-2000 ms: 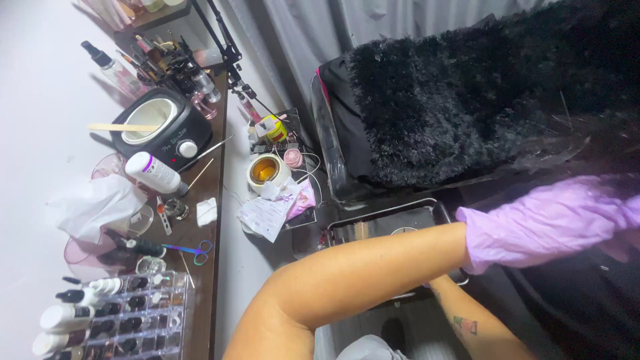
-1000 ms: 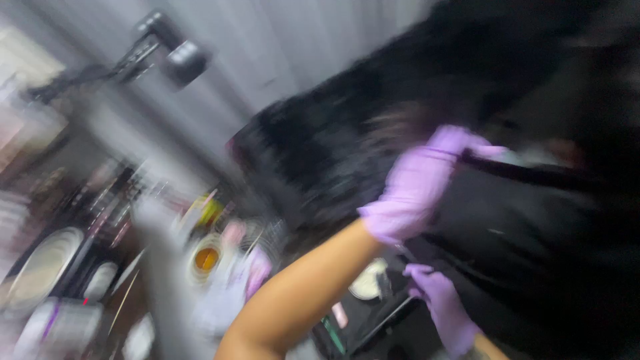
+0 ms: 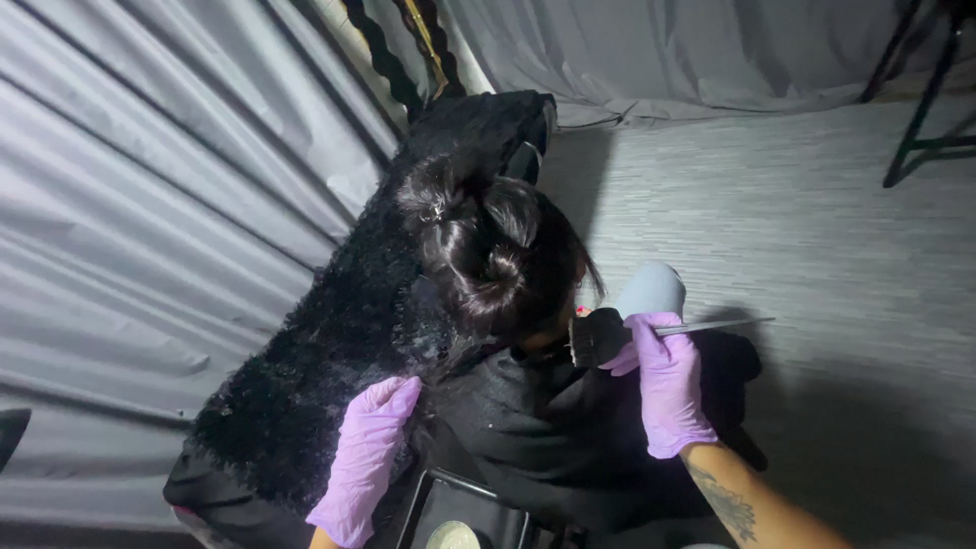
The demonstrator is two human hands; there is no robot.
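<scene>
A person sits with dark hair [image 3: 488,252] pinned up in coils, a black cape [image 3: 534,435] over the shoulders. My right hand [image 3: 667,381], in a lilac glove, grips a black tint brush [image 3: 598,338] by its thin grey handle, bristles toward the person's neck. My left hand [image 3: 374,442], also gloved, pinches at the ends of loose dark strands beside the cape; the fingertips are closed, and the strands are hard to tell from the dark background. Below, a bowl of pale cream [image 3: 453,536] sits in a black tray [image 3: 499,515], partly cut off by the frame.
A bed or couch with a black shaggy cover [image 3: 305,381] runs diagonally at the left. Grey curtains [image 3: 152,229] hang behind it and across the top. Grey floor [image 3: 747,213] extends to the right, with black metal legs [image 3: 915,137] of a stand at upper right.
The view has swung from the side table with the wax warmer to the seated person. The brush is now plain in my right hand, and my left hand is at the hair.
</scene>
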